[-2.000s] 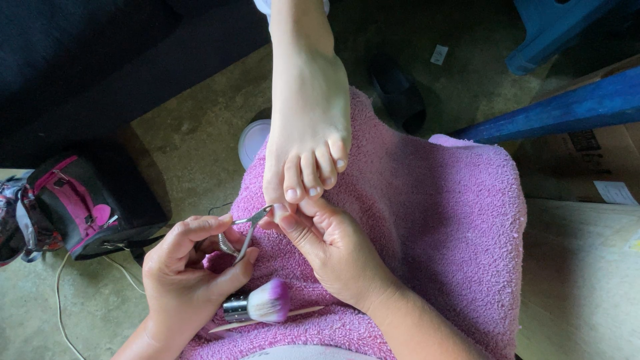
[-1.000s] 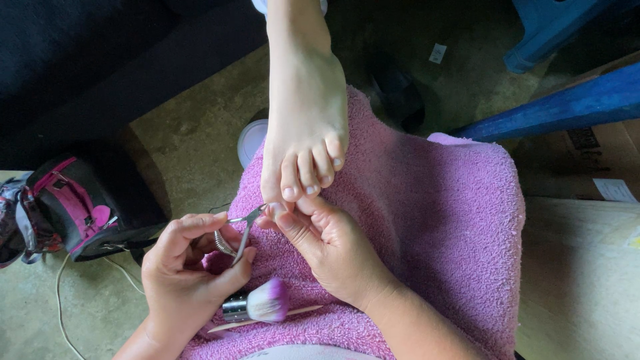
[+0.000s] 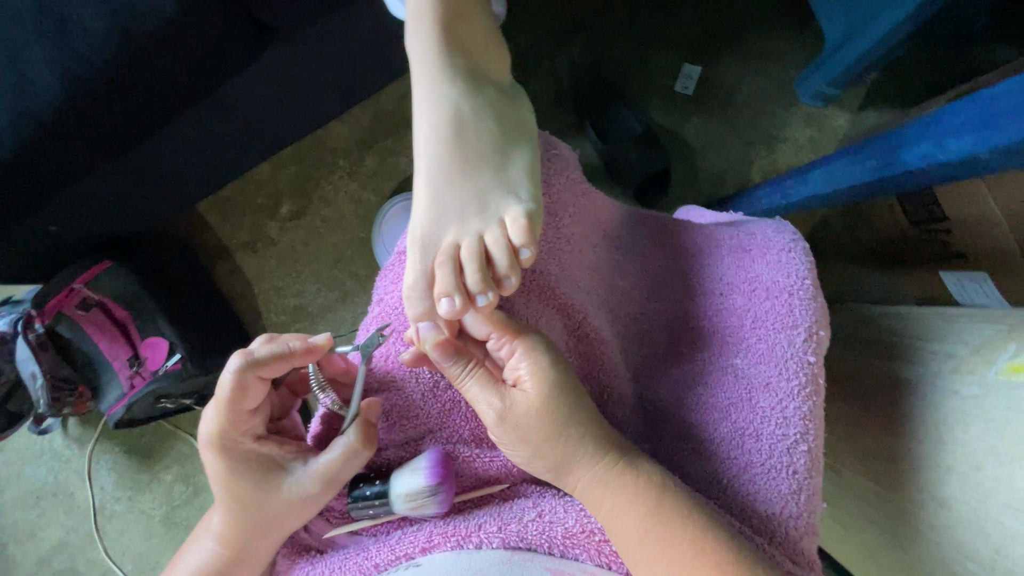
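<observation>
My left hand grips a metal cuticle nipper with a coiled spring between its handles. The nipper's jaws point up and right, a little left of the big toe and apart from it. My right hand holds the big toe of another person's bare foot between thumb and fingers. The foot comes down from the top onto a pink towel spread below both hands. On the towel lie a short brush with white and purple bristles and a thin wooden stick partly under it.
A black and pink bag stands on the floor at left, with a cord below. Behind the foot is a round pale lid or container. Blue furniture legs and a cardboard box are at right, a dark shoe beyond the towel.
The nipper in my left hand has moved left, away from the big toe, where its tips were a second ago. My right hand still holds the toe.
</observation>
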